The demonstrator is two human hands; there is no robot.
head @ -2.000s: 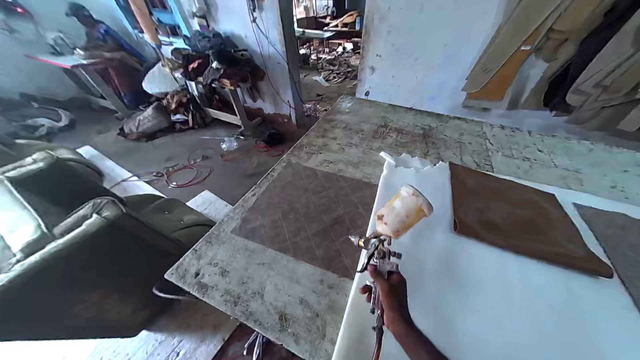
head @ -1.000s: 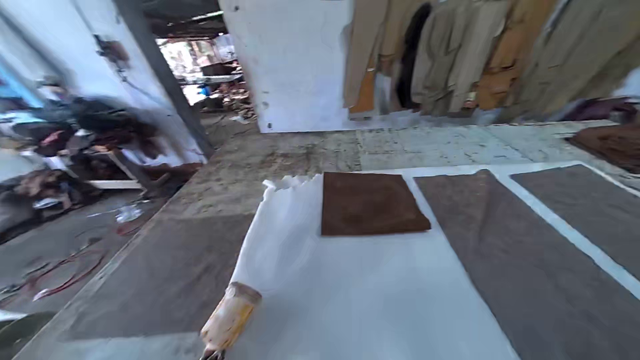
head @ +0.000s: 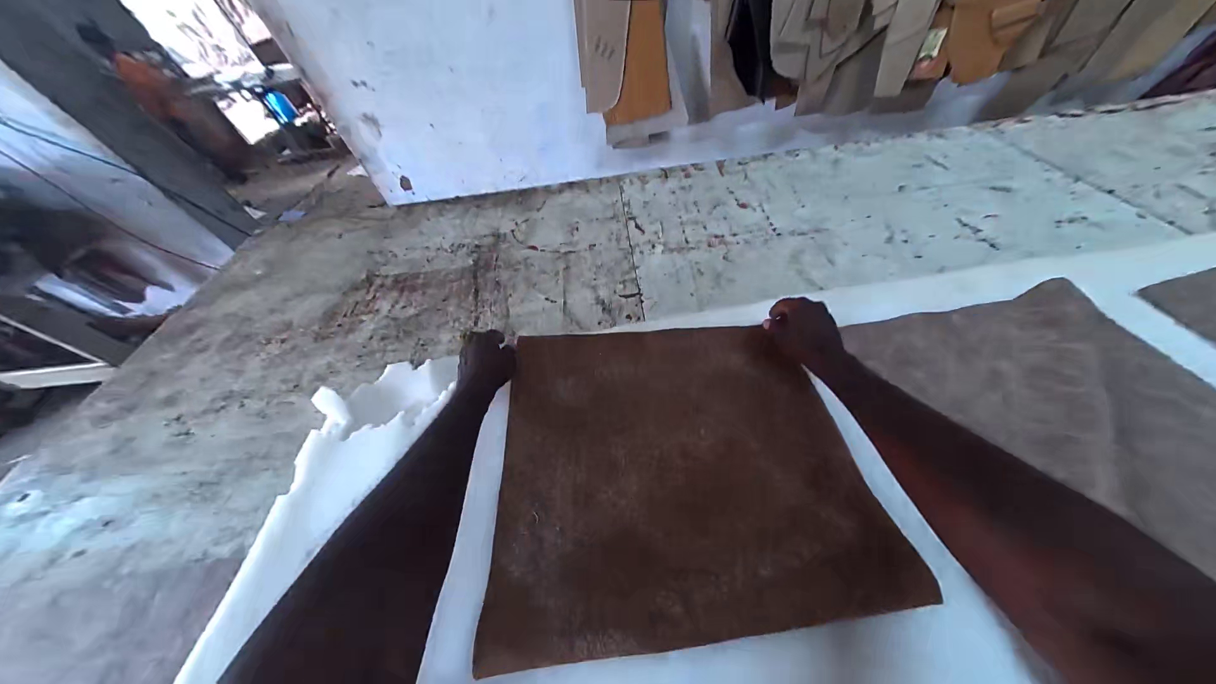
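A brown fabric piece [head: 693,494] is held by its far corners, above or on white foam sheeting [head: 323,522]. My left hand [head: 487,361] is closed on its far left corner, and my right hand [head: 803,331] on its far right corner. Its near edge lies toward me, over the white sheet. Right of it, a grey-brown fabric piece [head: 1035,389] lies flat on the sheet, partly behind my right forearm. The sheet's left edge is ragged. The spray gun is not in view.
The worn, stained table [head: 551,256] extends to a white wall [head: 484,85]. Cardboard-like templates [head: 603,57] hang along that wall. Another grey fabric piece [head: 1192,309] lies at the right edge. A doorway [head: 271,104] opens at the upper left, beyond a dark post.
The spray gun, in my right hand two seconds ago, is out of view. Both hands now grip the brown piece, which lay flat on the white sheet before. The view has swung right and closer.
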